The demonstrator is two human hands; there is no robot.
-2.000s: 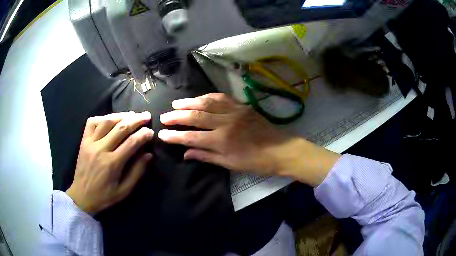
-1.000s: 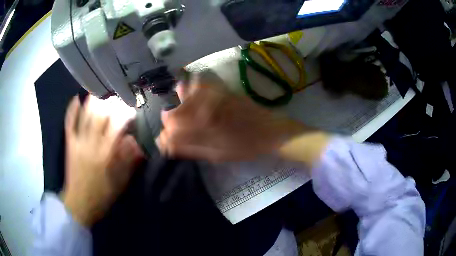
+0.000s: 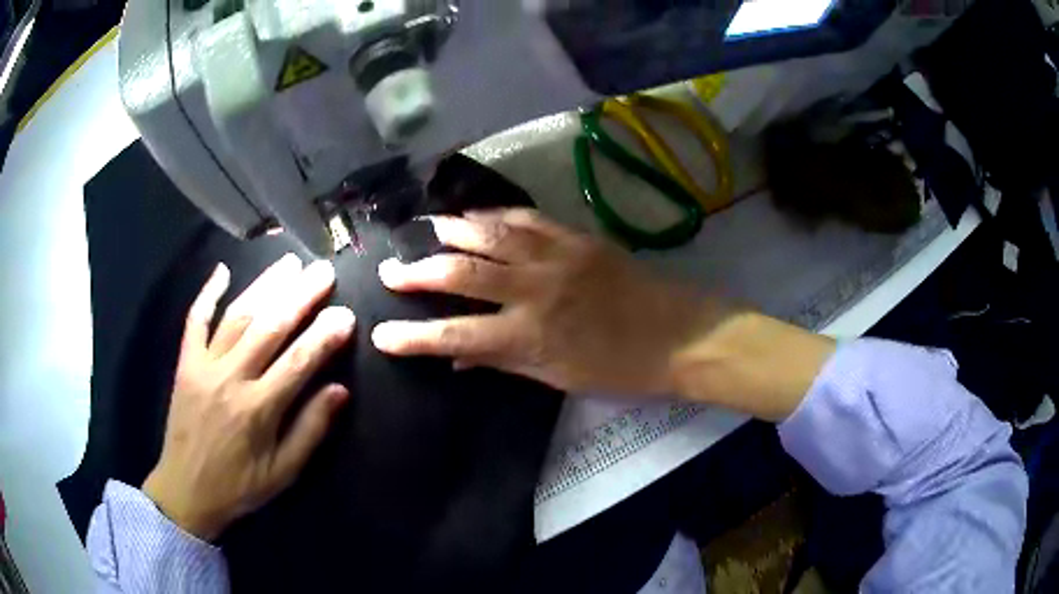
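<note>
A large black cloth panel (image 3: 395, 464) lies on the table under the sewing machine head (image 3: 290, 81) and reaches down to the front. The presser foot and needle (image 3: 340, 236) are in bright lamp light over the cloth. My left hand (image 3: 250, 377) lies flat on the cloth, fingers spread, just left of and in front of the needle. My right hand (image 3: 546, 296) lies on the cloth to the right, its fingertips a little in front of the needle and apart from the left fingertips. Neither hand grips anything.
Scissors with green and yellow handles (image 3: 641, 186) lie right of the needle. A brown fuzzy lump (image 3: 842, 180) is further right. A ruler scale (image 3: 627, 435) runs along the table's front edge. Dark and white scraps (image 3: 987, 221) are at the far right.
Both hands were blurred and near the needle a second ago; they now rest flat on the cloth. The cloth covers more table at the right, and its edge shows behind my right hand.
</note>
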